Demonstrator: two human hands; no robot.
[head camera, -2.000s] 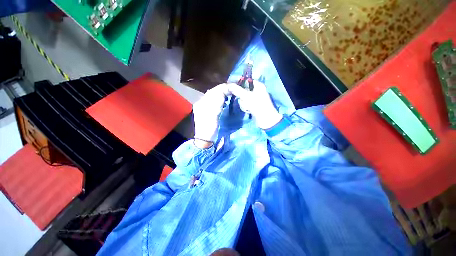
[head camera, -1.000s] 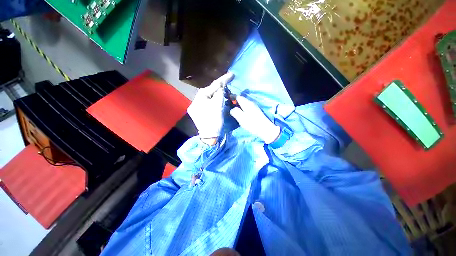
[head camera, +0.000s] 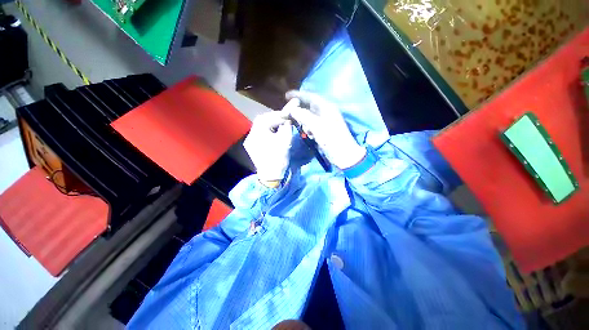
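Observation:
My left hand (head camera: 269, 143) and my right hand (head camera: 328, 132), both in white gloves, meet above my lap, fingertips touching. A small dark hand tool (head camera: 318, 152) with a bit of red-orange lies in my right hand, mostly hidden by the fingers; its dark end shows below the palm. Whether my left fingers pinch anything is too small to tell. A blue-green band is at my right cuff. On the red mat (head camera: 481, 187) at right lies a circuit board panel (head camera: 558, 189) with a pale green strip (head camera: 538, 155) on top.
A tan sheet (head camera: 445, 45) with orange-brown specks is at the upper right. Another board is cut off at the right edge. Black racks (head camera: 97, 142) with red sheets (head camera: 184, 129) stand at left. A green-topped surface (head camera: 152, 32) holds parts at upper left. A dark brown panel (head camera: 271, 58) stands ahead.
The tool, first pointing up and away with its red part showing, is now mostly covered by my right fingers. My right hand has risen since a second ago, and its fingertips now meet my left.

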